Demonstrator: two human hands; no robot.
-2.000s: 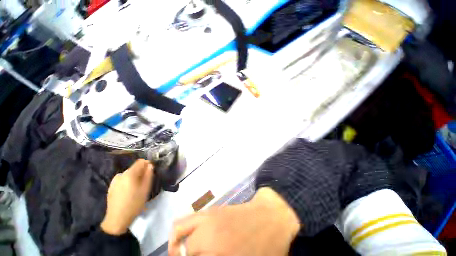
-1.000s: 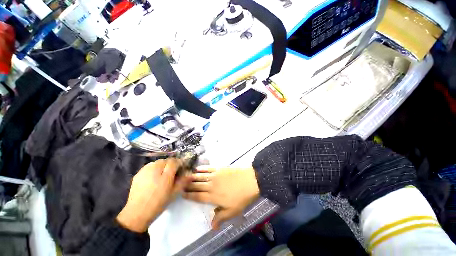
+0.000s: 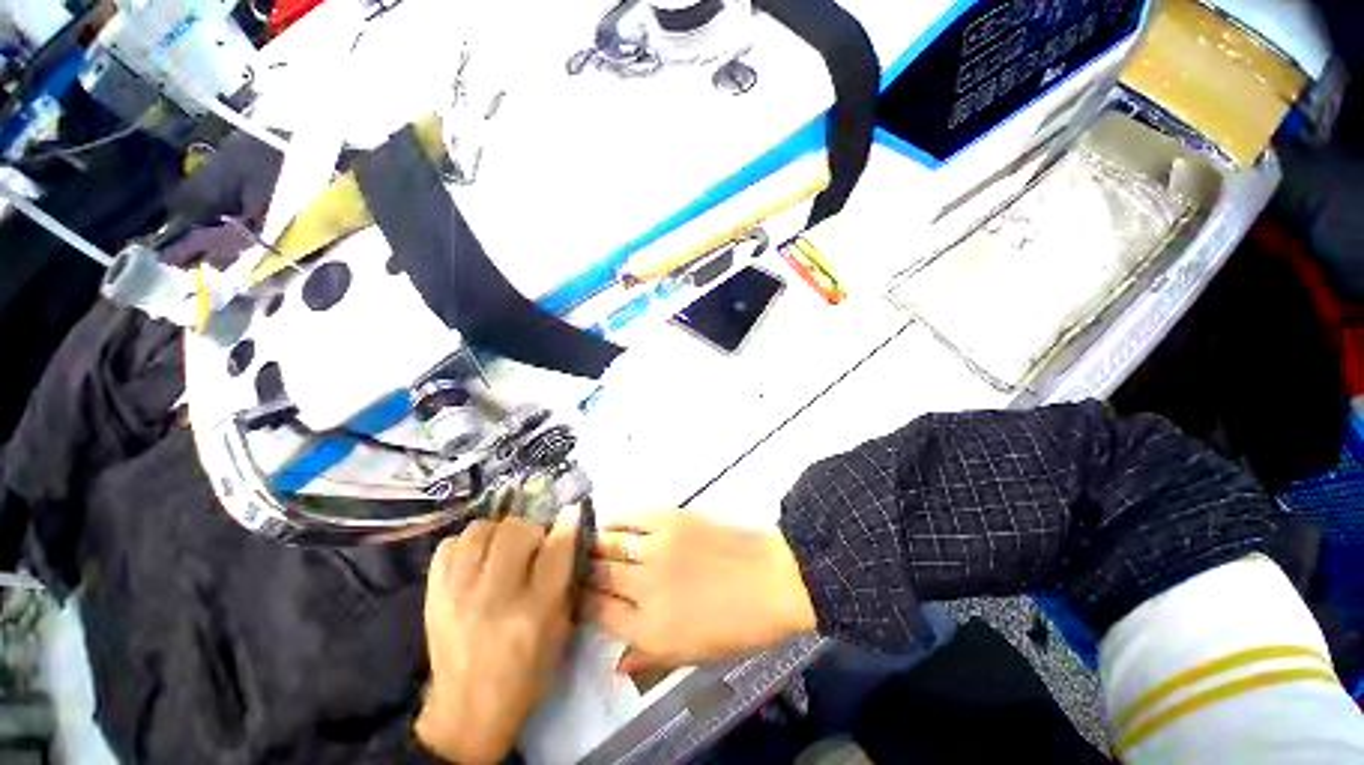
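The dark cloth garment (image 3: pixel 255 628) lies bunched left of and in front of the sewing machine's needle area (image 3: pixel 531 456). My left hand (image 3: pixel 501 620) rests at the cloth's right edge, fingertips just in front of the presser foot. My right hand (image 3: pixel 703 586) lies beside it, palm down, its fingertips meeting the left fingers at a narrow strip of dark cloth. The cloth's edge is mostly hidden by the fingers. The white machine head (image 3: pixel 598 165) with a blue stripe runs up to the right, with wide black straps (image 3: pixel 449 254) over it.
A smartphone (image 3: pixel 729 310) and an orange-yellow snips-like item (image 3: pixel 814 271) lie beside the machine head. A plastic-covered tray (image 3: pixel 1062 247) is on the right of the table. A ruler-marked edge (image 3: pixel 703 702) runs along the front. A blue crate (image 3: pixel 1336 523) is at the far right.
My right hand, earlier low and away from the needle, has come beside my left hand and stays there. My left hand has turned more upright. The camera view has shifted.
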